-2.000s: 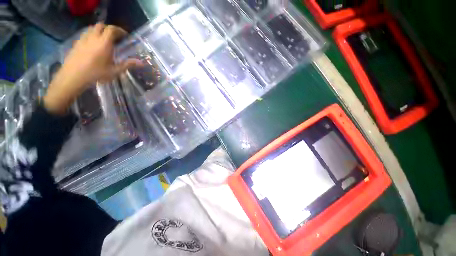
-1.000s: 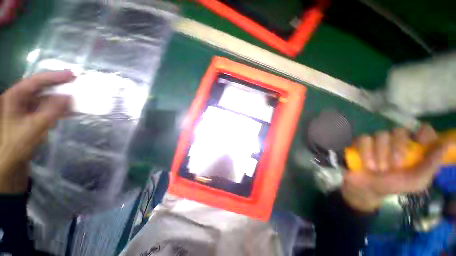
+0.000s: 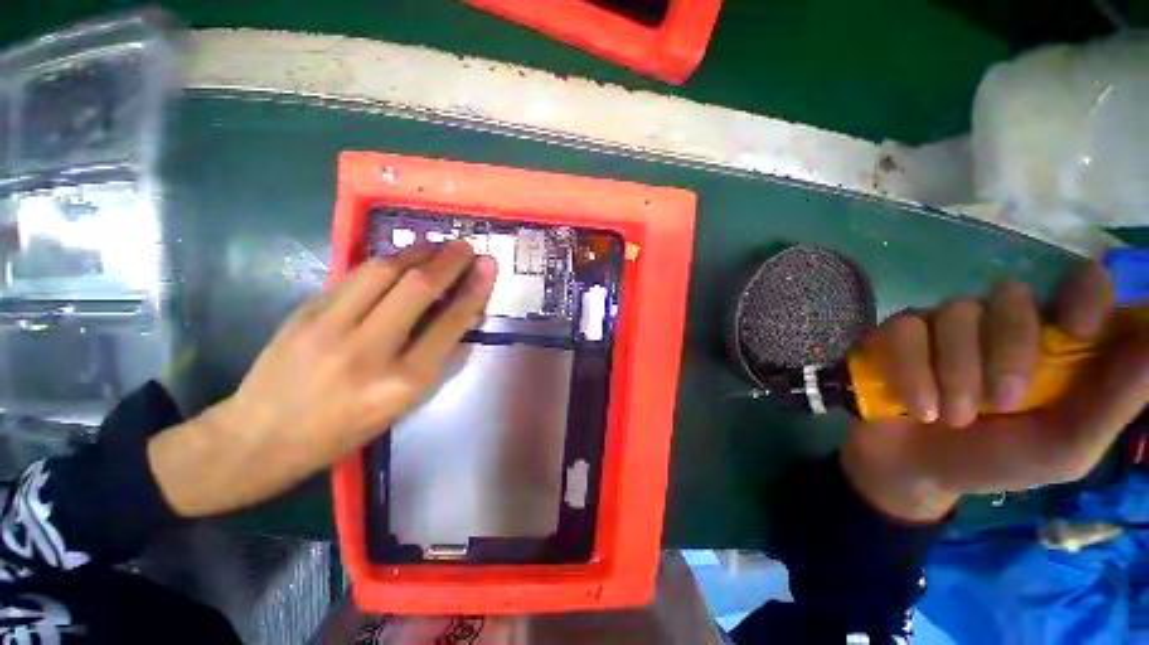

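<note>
A black tablet housing (image 3: 590, 416) with a large silvery plate (image 3: 479, 441) lies in a red-orange fixture (image 3: 655, 378). A main board (image 3: 536, 258) with silvery shields sits at the tablet's far end. My left hand (image 3: 365, 340) rests on the board's left part, fingertips pressed down on it and covering some of it. My right hand (image 3: 995, 391) is wrapped around a yellow-orange electric screwdriver (image 3: 882, 378), its dark tip pointing left at the near edge of the round screw dish (image 3: 806, 309). The dish holds a grey speckled mass.
A clear blister tray (image 3: 76, 252) stands at the left. A pale rail (image 3: 542, 107) curves across behind the fixture, with another red frame (image 3: 630, 32) beyond it. A whitish wrapped roll (image 3: 1071, 126) is at the far right. Blue material (image 3: 1008, 592) lies at the lower right.
My left hand has moved from the blister tray onto the tablet, where a board now shows at the far end. The view has turned, and the right hand's screwdriver is now by the dish.
</note>
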